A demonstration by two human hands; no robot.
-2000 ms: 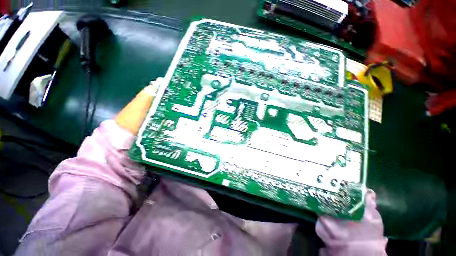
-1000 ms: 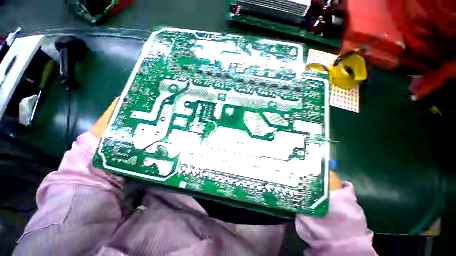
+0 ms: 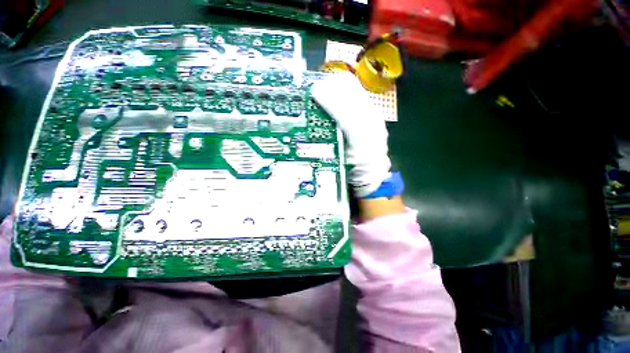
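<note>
A large green circuit board (image 3: 200, 155) with silvery solder areas and a white border shows its flat underside, at the left and centre. My right hand (image 3: 356, 131), in a white glove with a blue wrist band (image 3: 388, 186), grips the board's right edge near its upper right corner. My left hand is not visible; only a bit of pink sleeve shows at the board's lower left, so its hold is hidden. The board's other face is hidden.
Beyond the board's right corner lie a label sheet (image 3: 388, 103), a yellow round holder (image 3: 379, 65) and a small yellowish tape roll (image 3: 336, 67). Red foam pads (image 3: 414, 26) are at the top right. Dark green matting (image 3: 456, 158) covers the bench. Another board (image 3: 290, 15) is at the top.
The board has moved left in view and lies straighter. My right hand has come into sight on its right edge. The black corded tool and white box at left are out of sight.
</note>
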